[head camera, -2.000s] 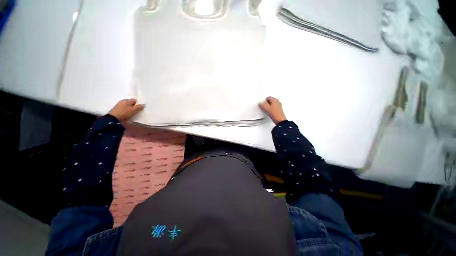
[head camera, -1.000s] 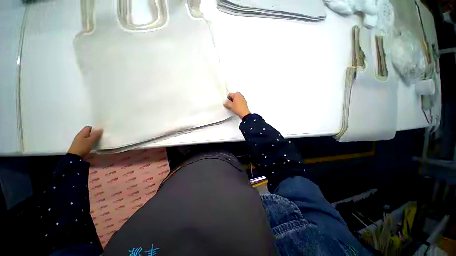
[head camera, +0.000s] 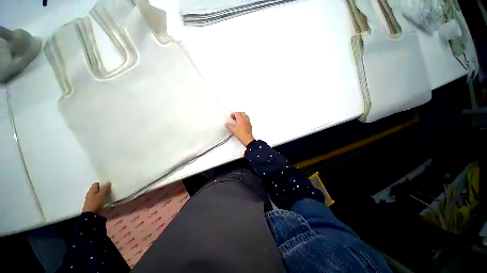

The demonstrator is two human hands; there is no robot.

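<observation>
An off-white vest piece (head camera: 139, 112) lies on top of a stack on the white table, straps pointing away to the upper left. Dark lines between layers show at its hem along the table's front edge. My left hand (head camera: 97, 197) holds the near left hem corner, fingers on top, thumb hidden. My right hand (head camera: 240, 127) grips the right hem corner between thumb and fingers. Beige bands edge the neck and armholes.
A second stack (head camera: 395, 74) lies at the right, straps pointing away. Another folded-looking pile (head camera: 229, 11) is at the far side. A whitish object (head camera: 16, 53) stands far left. A clear plastic bag (head camera: 424, 15) lies far right. A pink patterned sheet (head camera: 149, 216) shows below the table edge.
The view has turned, so table and stacks appear tilted and shifted. Both hands stay at the hem corners. The whitish object at the left has come into view.
</observation>
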